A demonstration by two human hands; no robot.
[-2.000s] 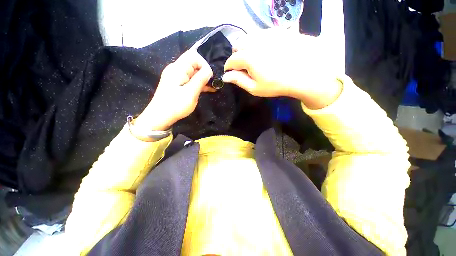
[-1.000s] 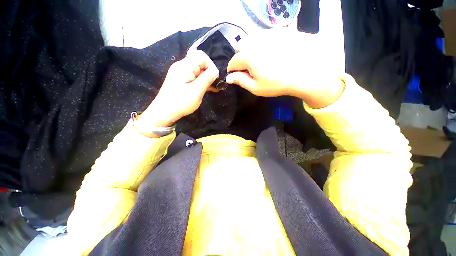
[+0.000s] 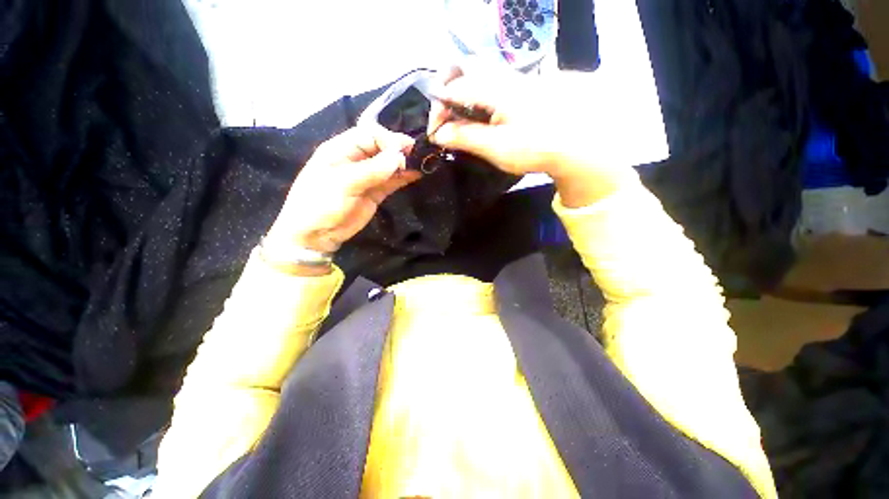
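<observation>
Black flecked trousers (image 3: 185,195) lie over my lap and the table edge. Their pale waistband lining (image 3: 390,97) curves behind my fingers. My left hand (image 3: 341,185) pinches the black waistband edge (image 3: 417,154) between thumb and fingers. A small dark ring-like fastener (image 3: 435,162) with a shiny rim shows just beside my left fingertips. My right hand (image 3: 502,122) is close on the right, its thumb and fingertips together at the cloth above the fastener. Any needle or thread is too fine to make out.
On the white table (image 3: 283,58) a bowl of dark discs (image 3: 523,24) stands beyond my right hand, with a black phone (image 3: 577,35) beside it. Dark garments (image 3: 721,117) hang at the right, with a blue crate (image 3: 824,156) and brown cardboard (image 3: 794,331) near them.
The view has shifted, showing the whole phone and more table at the right. My left fingers have opened out somewhat, and my right fingers have moved closer over the waistband.
</observation>
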